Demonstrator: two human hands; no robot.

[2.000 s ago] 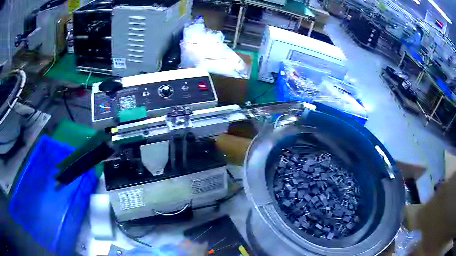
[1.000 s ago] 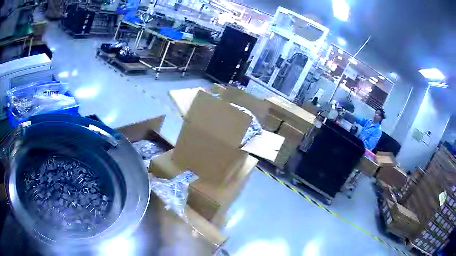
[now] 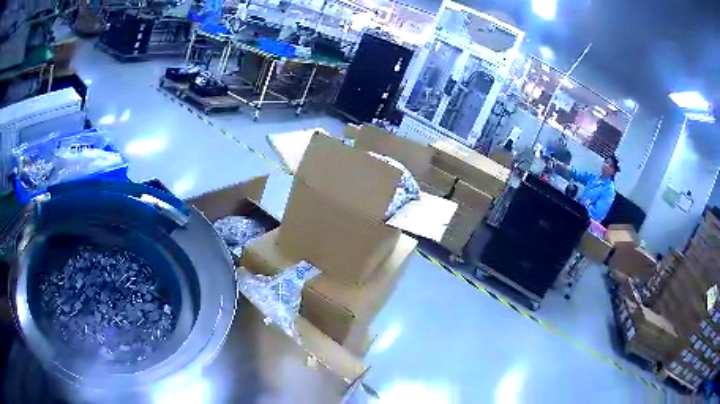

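The vibratory bowl feeder [image 3: 213, 292], a large round shiny metal bowl, is at the left of the view. Leaded components [image 3: 106, 300], small dark grey blocks with silver legs, lie heaped inside it. Open brown cartons [image 3: 339, 209] stand just right of the bowl, with clear plastic bags [image 3: 280, 292] on and in them. Neither my left hand nor my right hand can be seen. The lower left edge of the picture is dark and blurred.
A blue parts tray [image 3: 71, 166] with clear bags is behind the bowl. A black cabinet [image 3: 533, 237] on wheels stands beyond the cartons, with a person [image 3: 596, 189] in blue behind it. Stacked boxes [image 3: 687, 300] are at far right. Yellow-black tape [image 3: 505, 300] crosses the floor.
The view has swung right from the cream-and-black machine to the cartons and floor, then stayed nearly still. The blue-covered hand blurred at the bottom two seconds ago is out of the picture.
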